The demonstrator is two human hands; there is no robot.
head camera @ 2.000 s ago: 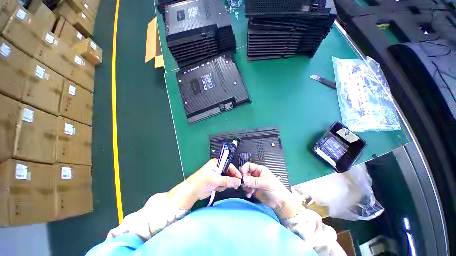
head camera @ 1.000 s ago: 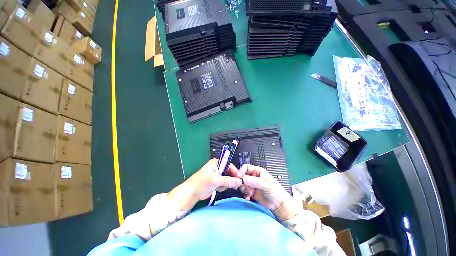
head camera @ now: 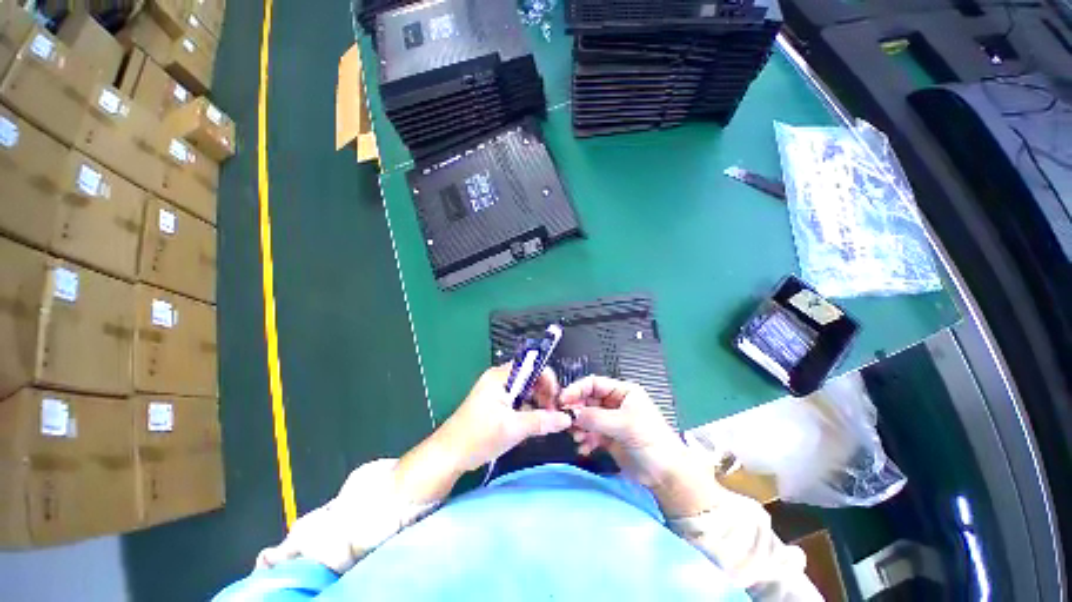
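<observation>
A black ribbed cover (head camera: 629, 333) lies flat on the green bench in front of me, its near part hidden by my hands and body. My left hand (head camera: 500, 417) holds narrow white-and-black label strips (head camera: 536, 362) that stick up above its fingers. My right hand (head camera: 617, 421) meets the left fingertips over the cover. A tiny dark piece shows between the fingertips; what it is, and which hand grips it, is too small to tell. A second black cover (head camera: 500, 212) lies beyond, to the left, with a pale patch in its middle.
Stacked covers (head camera: 670, 82) stand at the bench's far side. At right are a small black tray (head camera: 795, 335), a flat clear bag (head camera: 856, 212) and a dark knife-like bar (head camera: 758, 181). A crumpled clear bag (head camera: 823, 447) hangs by the near right edge. Cartons (head camera: 88, 306) line the left.
My hands stay together over the cover; the fingertips have risen slightly and the strips tilt a little more to the right. The whole view has shifted slightly.
</observation>
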